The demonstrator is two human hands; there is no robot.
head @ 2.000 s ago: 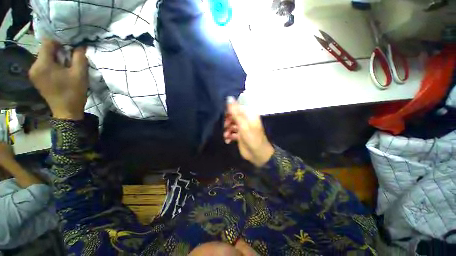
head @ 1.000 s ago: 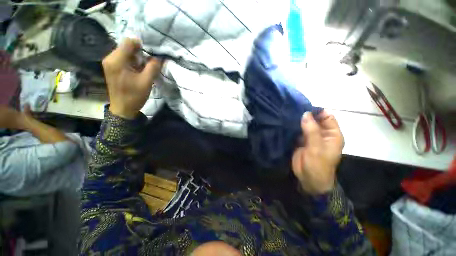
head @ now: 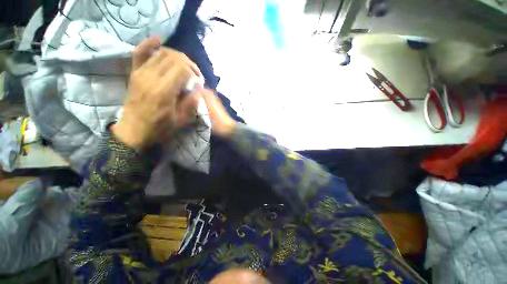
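White quilted lining (head: 89, 89) with dark stitched lines hangs over the table's left part. Navy fabric (head: 192, 39) lies along its right side. My left hand (head: 158, 91) is on the lining's edge, fingers bent around it. My right hand (head: 214, 108) has its fingers against my left hand and the lining; it is blurred and partly hidden, so its hold cannot be told. A corner of lining hangs below both hands.
The sewing machine (head: 411, 19) is at top right. Red thread snips (head: 389, 89) and red-and-white scissors (head: 436, 108) lie on the white table (head: 311, 125). A red plastic sheet (head: 472, 141) and quilted pieces (head: 464, 216) are at right. A person's sleeve (head: 33, 222) shows at left.
My right hand has moved left from the navy fabric to meet my left hand at the lining. The navy fabric is no longer stretched out to the right.
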